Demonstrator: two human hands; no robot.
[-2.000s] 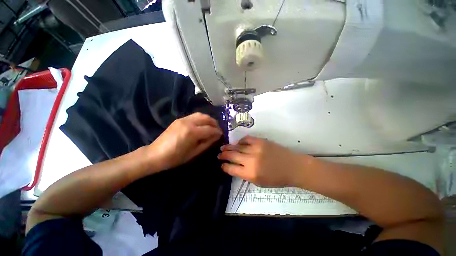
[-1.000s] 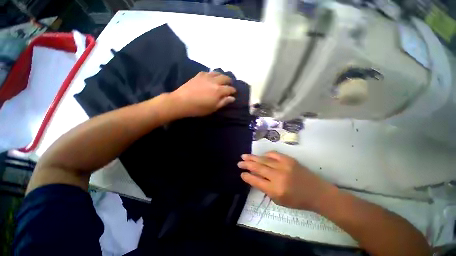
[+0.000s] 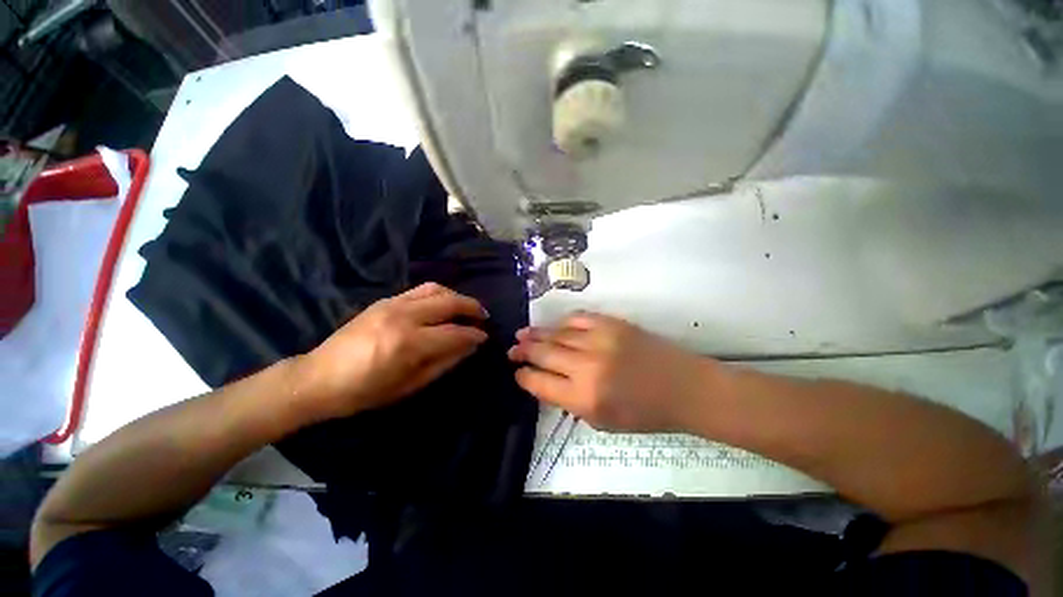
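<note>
The black garment piece (image 3: pixel 303 222) lies on the white table, left of and under the presser foot (image 3: pixel 530 264), and hangs over the front edge. My left hand (image 3: pixel 402 348) rests on the cloth left of its right-hand edge, fingers bent and thumb near the forefinger; whether it pinches cloth cannot be told. My right hand (image 3: pixel 589 367) lies at the cloth's right edge just in front of the foot, fingertips on the border. A cream ridged knob (image 3: pixel 568 274) sits beside the foot. The needle itself is too small to tell.
The off-white machine head (image 3: pixel 653 105) with its tension dial (image 3: pixel 586 114) fills the top right. A slim tweezers-like tool (image 3: pixel 557 448) lies below my right hand, by the printed ruler (image 3: pixel 664 452). A red-rimmed basket (image 3: pixel 103 297) stands left. Pale cloth (image 3: pixel 286 548) shows below the table.
The head view has swung since one second ago. My left hand has come back from the far part of the cloth towards me. My right hand is closer to the foot at the cloth's edge.
</note>
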